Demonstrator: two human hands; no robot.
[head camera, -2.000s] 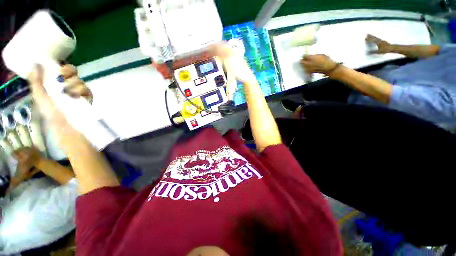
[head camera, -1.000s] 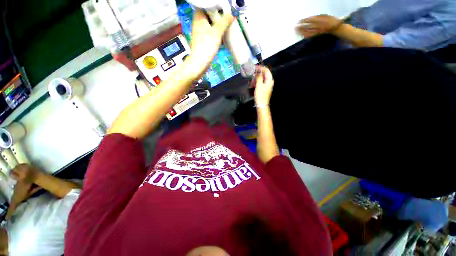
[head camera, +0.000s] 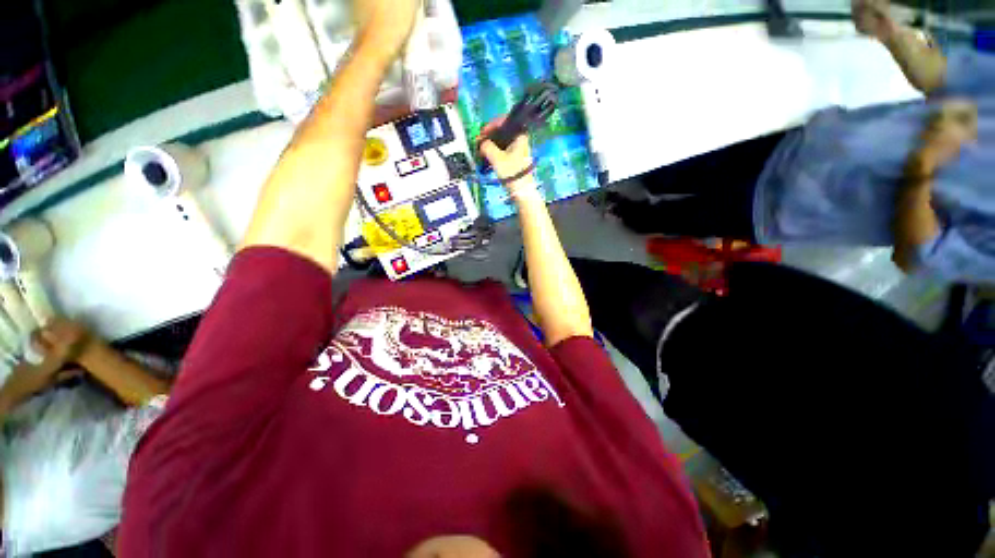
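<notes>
My left hand (head camera: 387, 13) is at the top edge over the white moulded tray (head camera: 273, 55), partly cut off; whether it holds anything is hidden. My right hand (head camera: 506, 153) is closed on a dark bundled power cord (head camera: 531, 112) above the blue-green mat (head camera: 562, 147). Two pale testers, one with a blue display (head camera: 423, 129) and one with a yellow label (head camera: 395, 229), sit left of this hand, with thin black leads across the nearer one. A white hair dryer (head camera: 568, 63) lies at the mat's right side, its outlet facing up.
Another hair dryer (head camera: 188, 172) lies on the white bench (head camera: 104, 262) to the left, with more dryers beyond it near another person's hands (head camera: 68, 343). A person in a blue shirt (head camera: 835, 191) is at the right. A lit display panel (head camera: 38, 142) stands far left.
My left hand has moved from the dryer over the mat up to the tray. My right hand has left the dryer's handle end and now holds the cord bundle. The view has shifted.
</notes>
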